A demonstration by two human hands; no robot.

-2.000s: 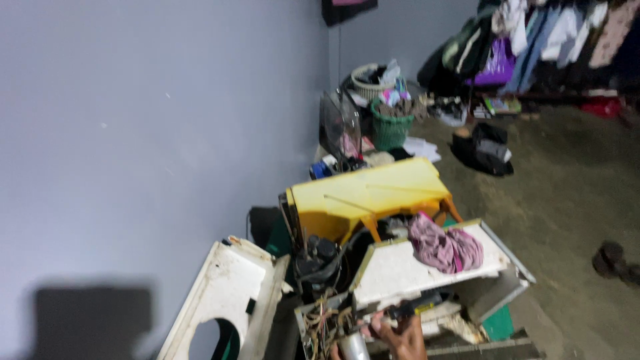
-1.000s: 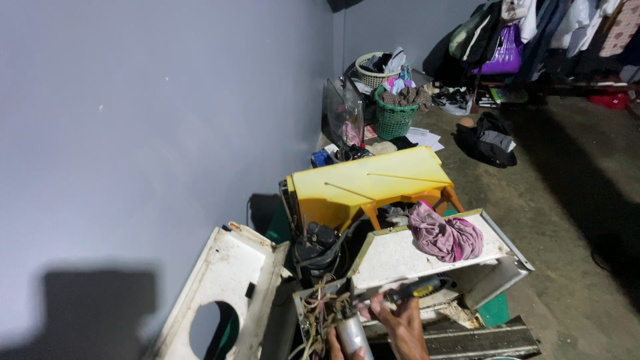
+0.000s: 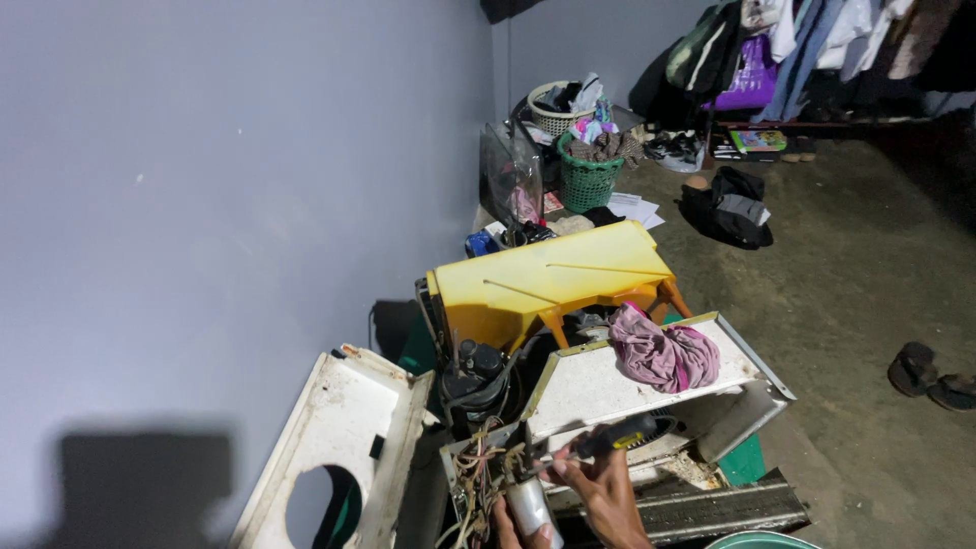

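At the bottom centre, my left hand (image 3: 512, 528) grips a silver cylindrical capacitor (image 3: 529, 506), with fingers on both sides of it. My right hand (image 3: 606, 488) holds a screwdriver with a black and yellow handle (image 3: 624, 435); its shaft points left towards the capacitor's top. Whether the tip touches a terminal I cannot tell. A tangle of wires (image 3: 474, 476) lies left of the capacitor. Behind it stands a black compressor (image 3: 480, 374) with tubing. A white metal casing (image 3: 572, 389) to the right bears a crumpled pink cloth (image 3: 659, 351).
A white panel with a round hole (image 3: 347, 412) leans at the left by the wall (image 3: 229, 229). Beyond the compressor is a yellow plastic piece (image 3: 549, 267). Farther back are a green basket (image 3: 589, 183) of clothes and a black bag (image 3: 728, 210). Sandals (image 3: 913, 370) lie at the right.
Both hands remain around the capacitor and screwdriver. Compared with two seconds ago, more of the hands and capacitor shows, as the view has shifted slightly.
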